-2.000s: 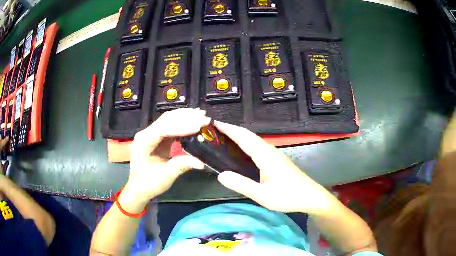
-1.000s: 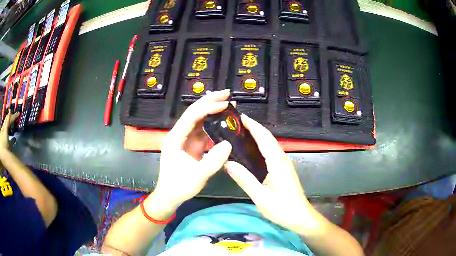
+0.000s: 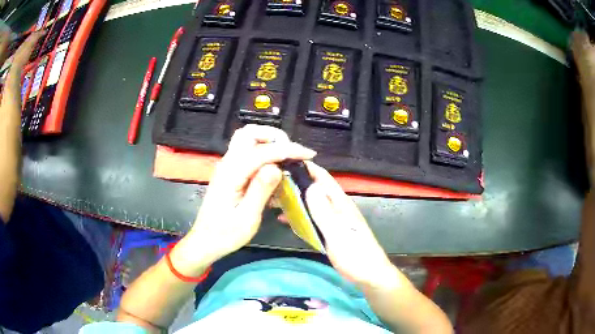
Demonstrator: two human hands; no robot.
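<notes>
A dark phone (image 3: 302, 202) is held edge-on between my two hands, low in front of the tray, with a gold-yellow face showing towards the lower left. My left hand (image 3: 244, 176), with a red cord at its wrist, pinches the phone's upper end. My right hand (image 3: 342, 225) holds its right side. Closed black phones with gold emblems, such as this one (image 3: 331, 85), lie in pockets of the black foam tray (image 3: 395, 160). The far right pocket of the back row shows no phone. The phone's other face is hidden.
A red rim (image 3: 186, 164) shows under the foam. Two slim red pens, including this one (image 3: 141, 101), lie left of the tray. A red tray (image 3: 75, 65) of open phones stands at far left on the green bench (image 3: 528, 130). People's arms show at both sides.
The held phone has turned from showing its dark face and gold spot to edge-on with the yellow face visible. My left fingers have closed in at its upper end. The view has shifted slightly.
</notes>
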